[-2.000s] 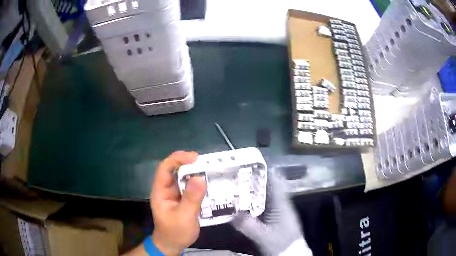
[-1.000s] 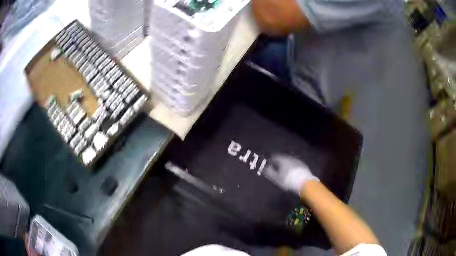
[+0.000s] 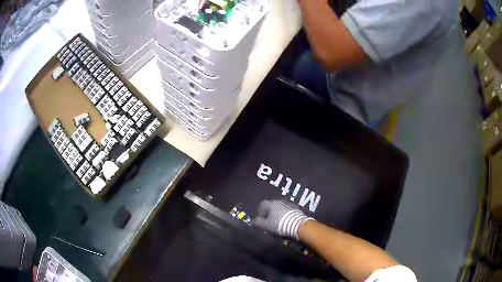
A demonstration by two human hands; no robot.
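My right hand (image 3: 280, 218), in a grey-white striped glove, is over the black bin (image 3: 352, 165). Its fingertips are closed at one end of a small circuit board (image 3: 240, 215) with yellow and white parts, which sticks out to the left; the grip itself is partly hidden. More small board parts (image 3: 305, 251) show dimly below my wrist. A white housing shell (image 3: 55, 269) is tilted at the bottom left, cut off by the edge. Only a sliver of my left hand (image 3: 36, 273) shows at its left side, holding it.
A cardboard tray (image 3: 60, 99) of white blocks lies on the green bench. Beside it stand stacks of white housings (image 3: 201, 82), one topped with green parts. A thin probe (image 3: 77, 245) and a small black block (image 3: 122, 217) lie nearer. Another person's arm (image 3: 336, 38) is beyond the bin.
The view has swung right, towards the bin. My right hand left the housing, reached into the bin and has moved left with a board at its fingertips. The other person's arm shows more.
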